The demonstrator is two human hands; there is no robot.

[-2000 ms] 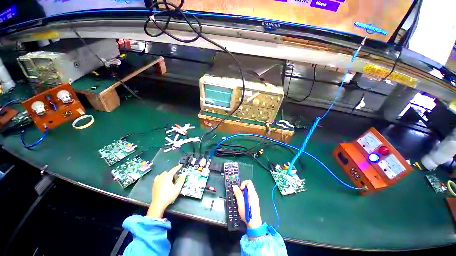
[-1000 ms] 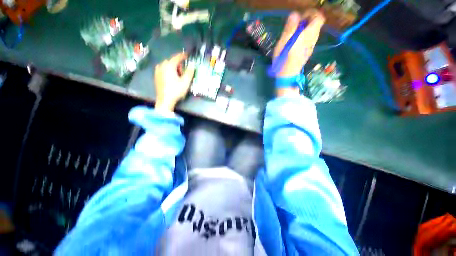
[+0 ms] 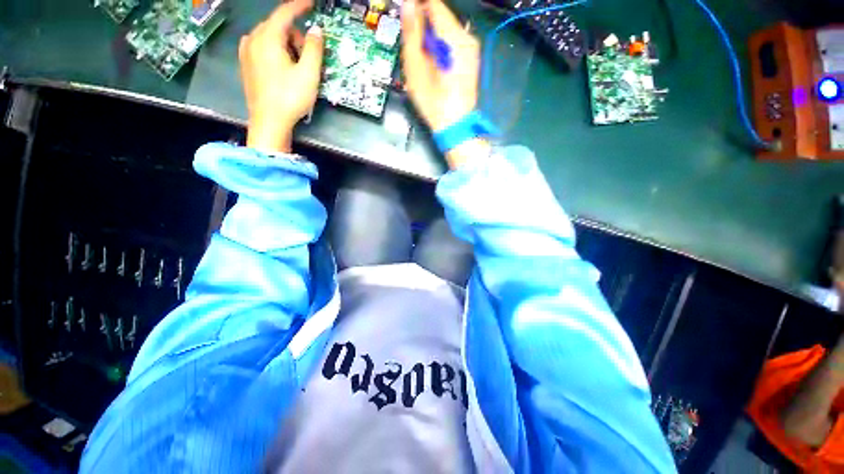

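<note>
A green TV main board (image 3: 354, 67) lies on the mat between my hands, its connector edge at the top of the picture. My left hand (image 3: 280, 69) is at the board's left edge, fingertips near its upper left corner; what they touch is hidden. My right hand (image 3: 442, 69) is at the board's right edge and holds a blue pen (image 3: 437, 48), partly blurred. A blue wrist strap (image 3: 465, 131) is on my right wrist. A black remote control (image 3: 548, 26) lies to the right of my right hand.
Another board (image 3: 622, 85) lies right of the remote, and one more (image 3: 173, 35) lies at left. An orange box with a glowing light (image 3: 798, 125) stands far right. Blue cords cross the mat. A black rack (image 3: 111, 268) is below the bench edge. A person's orange sleeve (image 3: 787, 389) is lower right.
My right hand has moved left from above the remote's area to the board's right edge. The remote lies further up and right in view. The camera view has shifted and tilted down.
</note>
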